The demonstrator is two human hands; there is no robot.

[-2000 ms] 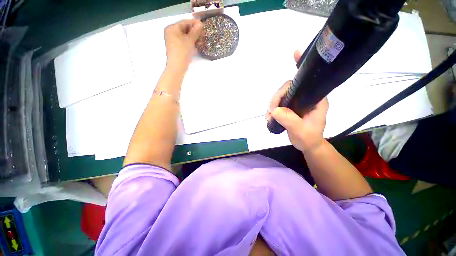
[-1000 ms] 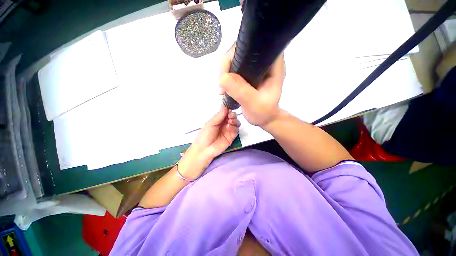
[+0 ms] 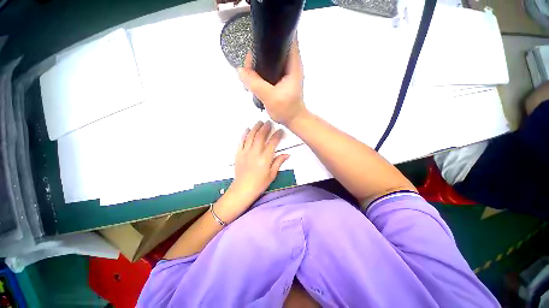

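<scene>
My right hand (image 3: 283, 90) is wrapped around the lower part of the black electric screwdriver (image 3: 277, 36), held upright with its lower end just above the white panel. My left hand (image 3: 259, 157) lies flat, fingers spread, on the near edge of the white panel (image 3: 198, 120), just below the tool's end; no object shows in it. The tool's tip and any screw under it are too small or hidden to tell. The round screw dish (image 3: 236, 41), full of glittering screws, is behind the tool and partly covered by it.
A white panel (image 3: 90, 84) lies at the left; overlapping panels (image 3: 463, 54) lie at the right. A bag of spare screws (image 3: 370, 5) is at the far edge. The black cable (image 3: 412, 66) curves down right of my arm. Clear trays (image 3: 15, 156) stand left. A person's dark clothing (image 3: 511, 162) shows right.
The screwdriver has moved from the right to over the panel's near edge, then slightly up and left. My left hand has left the dish, met the tool's end, and now lies flat.
</scene>
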